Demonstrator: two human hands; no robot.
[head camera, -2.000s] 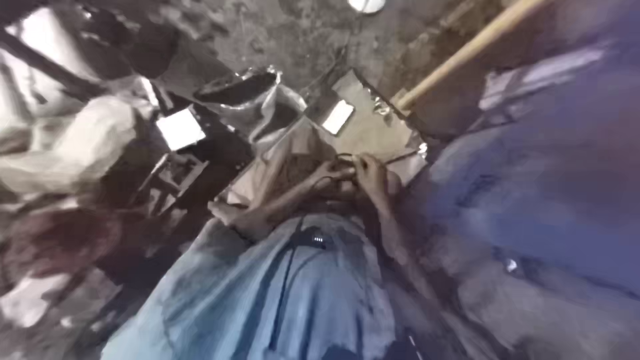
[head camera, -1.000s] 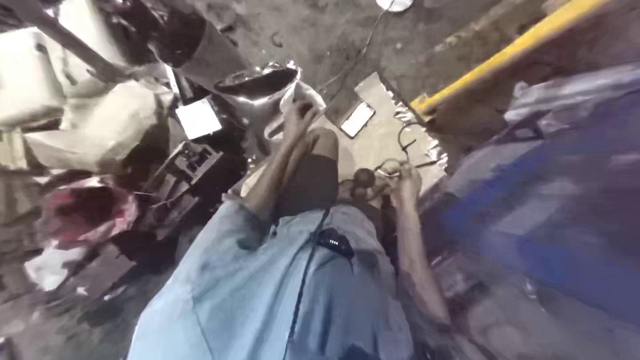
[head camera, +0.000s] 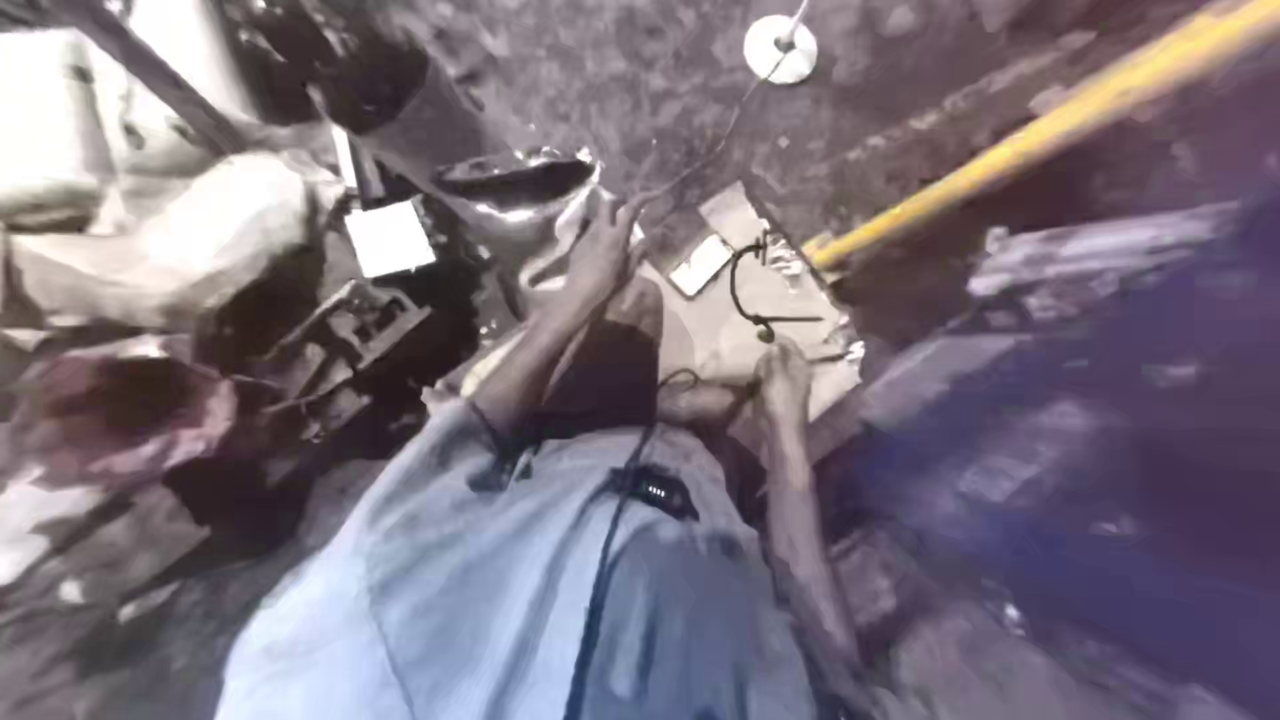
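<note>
My left hand (head camera: 600, 245) is at a pale cloth or bag (head camera: 545, 270) beside a dark opening; a thin cord (head camera: 715, 155) runs from near its fingers up to a white disc (head camera: 765, 48). Whether it grips the cloth or the cord is not clear. My right hand (head camera: 783, 375) is low over a flattened cardboard sheet (head camera: 700, 335), its fingers drawn together, a thin dark piece near them. A curved black cord or wire (head camera: 737, 285) lies just above it on the cardboard. A white rectangular object (head camera: 700, 265) rests near the cardboard's upper left edge.
A yellow bar (head camera: 1000, 150) slants from the cardboard to the upper right. Left of my left arm are a white square (head camera: 390, 238), a metal frame (head camera: 375, 325), a pale sack (head camera: 190, 240) and a reddish container (head camera: 130, 410). A blue surface (head camera: 1130, 430) fills the right side.
Two seconds ago both my hands were together over the cardboard. My left hand has since moved up and left to the pale cloth or bag; my right hand has moved a little right.
</note>
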